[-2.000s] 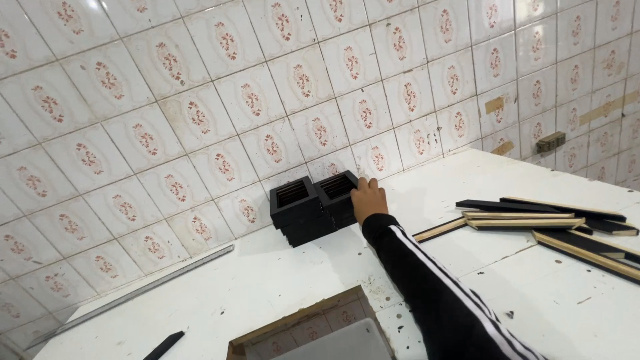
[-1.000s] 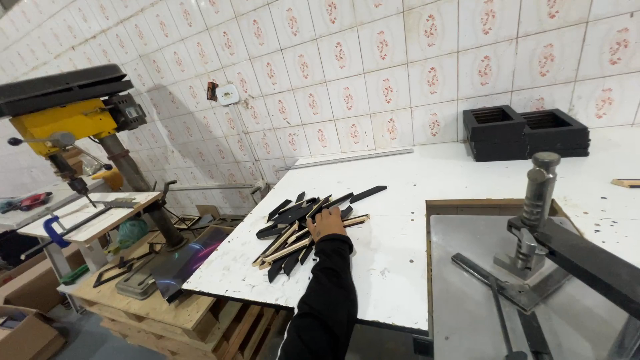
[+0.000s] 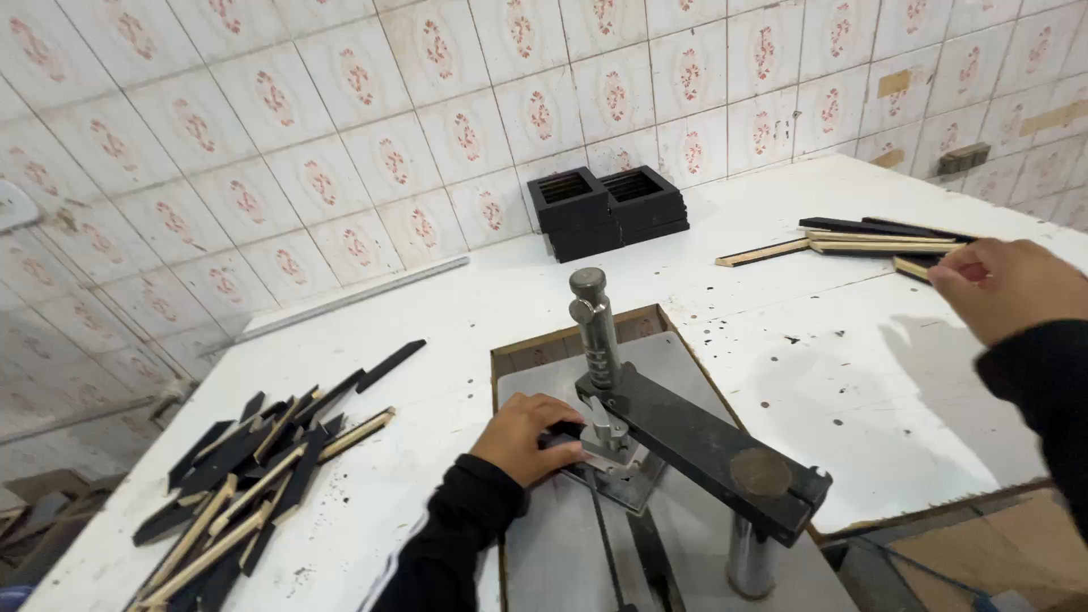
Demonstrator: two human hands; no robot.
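My left hand [image 3: 529, 439] grips a short black strip [image 3: 565, 432] against the metal corner fence under the head of a frame joining machine [image 3: 603, 340]. My right hand [image 3: 1007, 285] is at the right, its fingers curled at the end of a black strip with a bare wood side [image 3: 914, 269], beside a small pile of longer strips [image 3: 884, 242]; whether it grips that strip I cannot tell. Stacked black square frames [image 3: 608, 208] stand by the wall. Short mitred black strips [image 3: 246, 459] lie heaped at the left.
A long metal strip [image 3: 357, 293] lies along the wall edge of the white table [image 3: 442, 340]. The machine's black arm [image 3: 705, 433] crosses above its grey plate, set in a cutout of the table. Another opening with a jagged edge lies at the lower right.
The view has swung widely. One second ago a hand was at the left heap of short strips; now my left hand holds a strip at the machine and my right hand is by the right pile.
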